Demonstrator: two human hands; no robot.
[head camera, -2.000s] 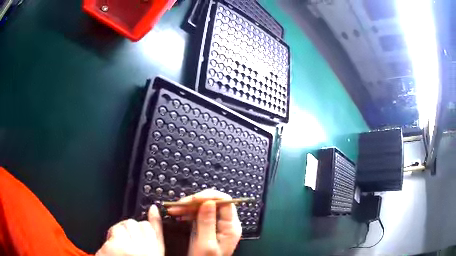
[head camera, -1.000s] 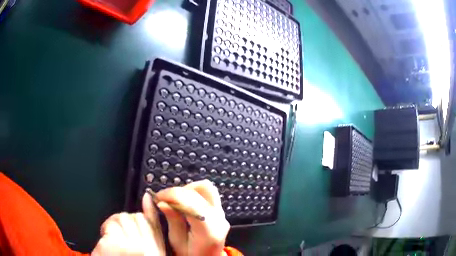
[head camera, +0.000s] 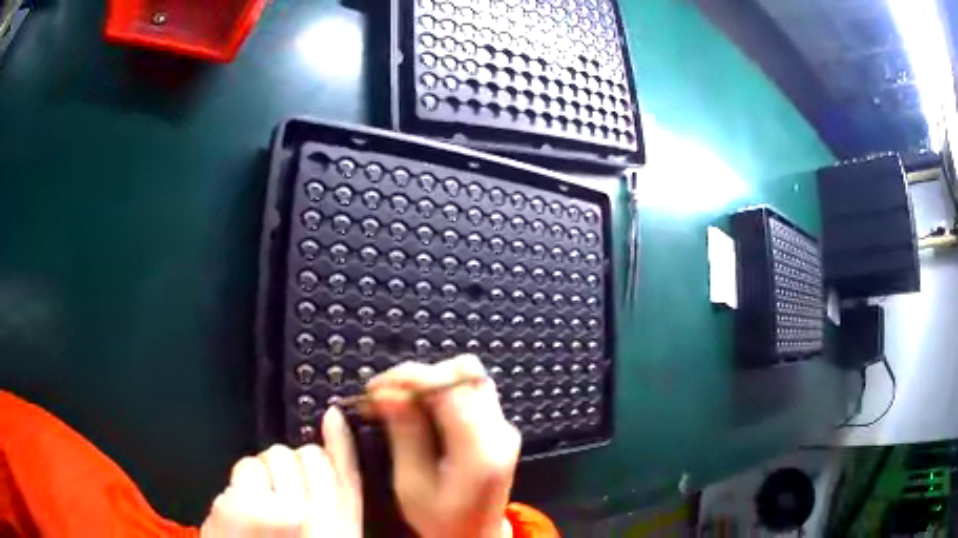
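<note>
A black component tray (head camera: 452, 252) lies nearest me, with rows of small round shiny components in its pockets. A few pockets look empty. My right hand (head camera: 446, 441) holds a thin tan tool (head camera: 420, 389) like a pen over the tray's lower left part, its tip near the lower left pockets. My left hand (head camera: 289, 489) is at the tray's lower left edge, thumb raised beside the tool tip. Whether it holds anything is hidden. The hands cover the tray's lower left area.
A second black tray (head camera: 462, 135) lies beyond, some rows darker. A red bin (head camera: 179, 29) is at upper left. Thin silver tweezers (head camera: 632, 242) lie right of the trays. A white slip (head camera: 722, 266), a pocketed tray stack (head camera: 756, 284) and a large black box (head camera: 870, 226) are at right.
The view has shifted, so the trays sit higher and the tray stack further right. The tan tool, which pointed down to the right a second ago, now lies nearly level above the tray.
</note>
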